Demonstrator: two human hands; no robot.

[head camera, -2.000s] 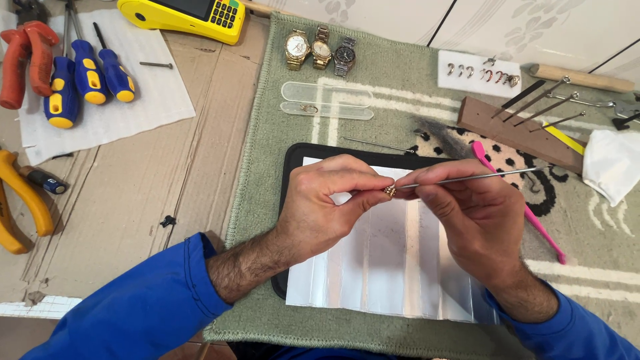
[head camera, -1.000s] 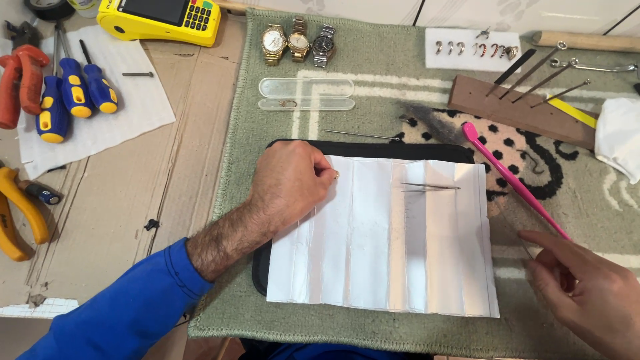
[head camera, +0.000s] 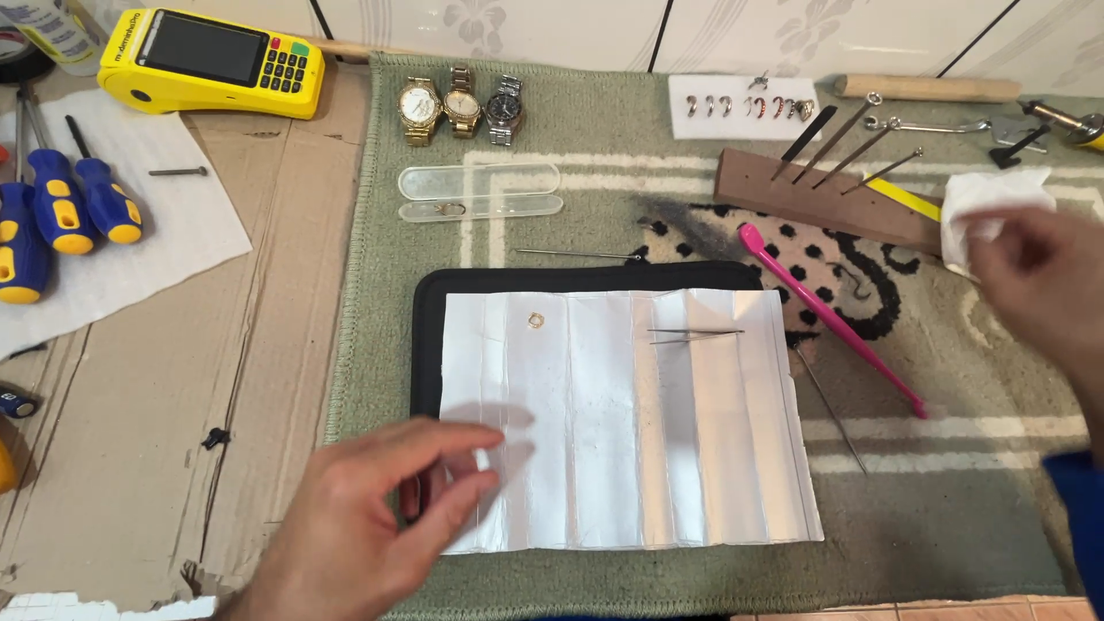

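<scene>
My left hand (head camera: pixel 371 509) hovers over the lower left of a creased white paper (head camera: pixel 604 431), fingers apart, holding nothing. On the upper left of that paper lies a small gold ring (head camera: pixel 536 321), with metal tweezers (head camera: pixel 697 334) to its right. My right hand (head camera: pixel 1035 276), blurred, is at the right edge beside a crumpled white tissue (head camera: pixel 992 194); whether its fingers hold anything cannot be told. A thin metal rod (head camera: pixel 832 410) rests on the green mat right of the paper, near a pink plastic tool (head camera: pixel 828 315).
Three wristwatches (head camera: pixel 461 108), an opened clear plastic case (head camera: pixel 479 194) and a brown block with upright metal tools (head camera: pixel 811 194) stand toward the back. Several rings lie on a white card (head camera: pixel 742 125). Screwdrivers (head camera: pixel 60 203) and a yellow card terminal (head camera: pixel 211 60) are at left.
Two seconds ago both hands held a small gold piece and a thin rod; the ring now lies on the paper and the rod on the mat. My right hand has moved up toward the tissue.
</scene>
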